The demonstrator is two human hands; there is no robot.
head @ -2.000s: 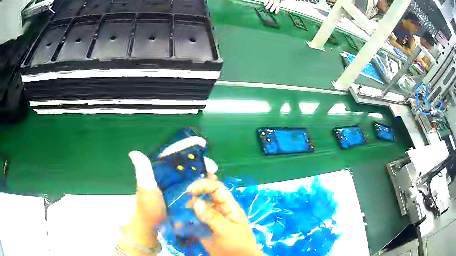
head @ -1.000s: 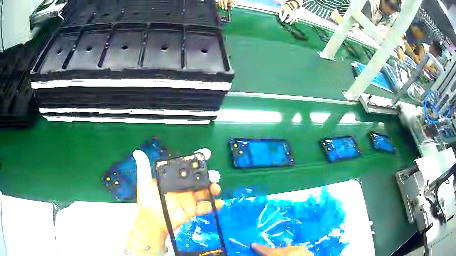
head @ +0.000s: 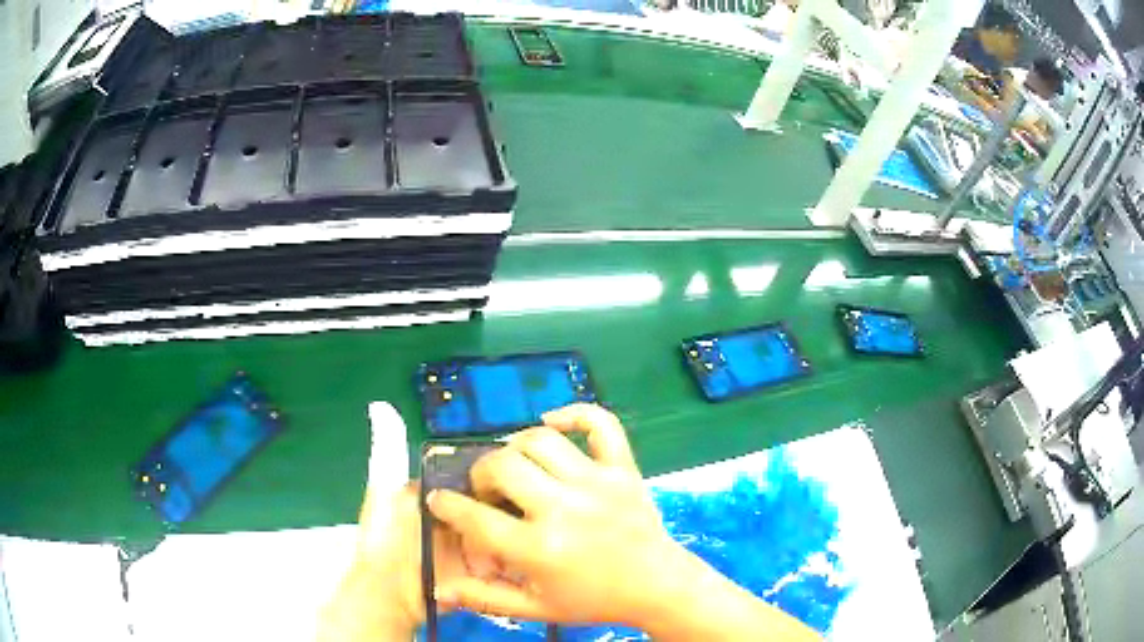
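Note:
A bare black phone middle frame [head: 430,552] is upright in my left hand [head: 383,552], low in the centre; its window shows fingers and blue film through it. White cots cover fingertips of my left hand. My right hand [head: 552,514] lies over the frame's upper end with bent fingers and hides most of the camera end; whether it grips the frame is hidden. Filmed frames lie on the green surface: one at the left [head: 210,452], one just behind my hands [head: 506,393], one to the right [head: 748,360] and one farther right [head: 882,331].
A tall black tray stack [head: 276,270] stands at the back left. A peeled blue film pile [head: 765,533] lies on a white sheet [head: 884,552] at the right. Metal fixtures [head: 1048,470] stand far right. A bare frame [head: 536,48] lies at the back. People work opposite.
My right hand has come from the film pile onto the bare frame, which lost its film between the earlier views. The filmed frames on the green surface have shifted left in view.

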